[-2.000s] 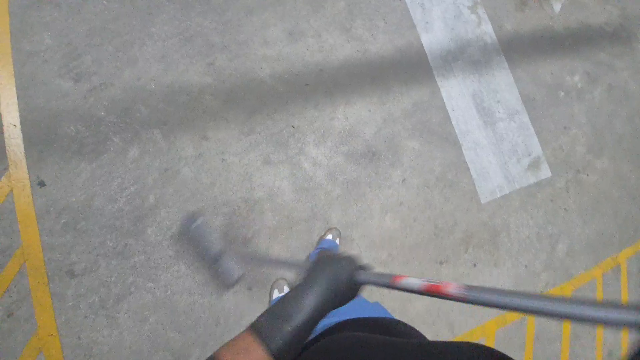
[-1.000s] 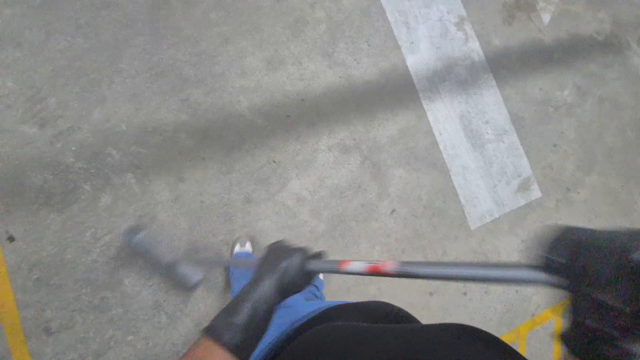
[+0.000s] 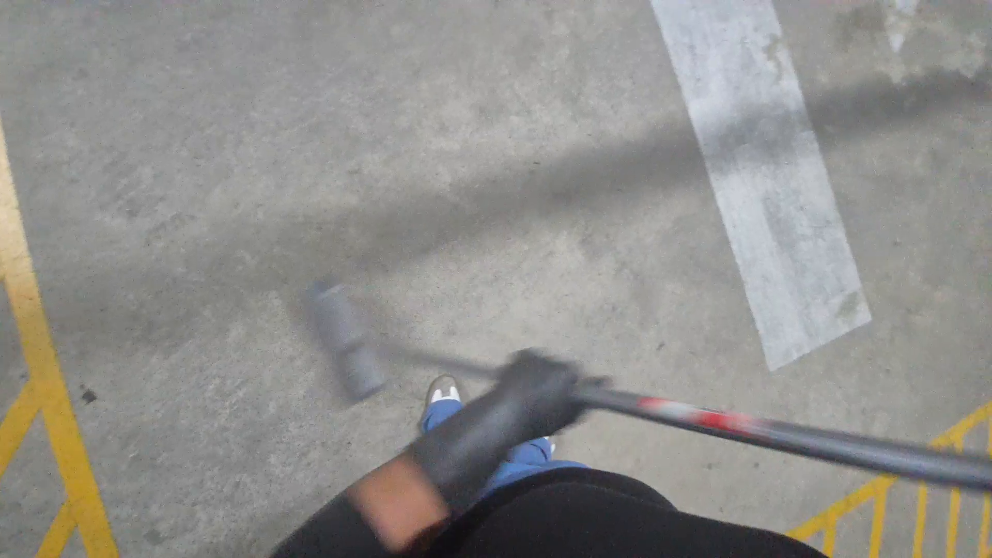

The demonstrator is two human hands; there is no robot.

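Note:
A black glove covers my left hand (image 3: 542,394), which is closed around a long grey pole (image 3: 821,440) with a red and white band, just in front of my body. Beyond the hand a thinner shaft leads to a blurred grey cylindrical head (image 3: 345,341), perhaps a paint roller or a mallet; the blur does not settle which. This head is to the left of my shoes, over the concrete floor. The pole runs out of the frame at the right edge. My right hand is outside the view.
Grey concrete floor (image 3: 465,116) lies all round, crossed by a soft shadow. A wide white painted stripe (image 3: 767,178) is at the right. Yellow painted lines (image 3: 54,387) run at the left and at the lower right. One shoe (image 3: 443,389) shows below the shaft.
My right hand, in a black glove at the right edge one second ago, is out of view. The left hand has kept its hold on the pole, and the grey head has moved right relative to the frame.

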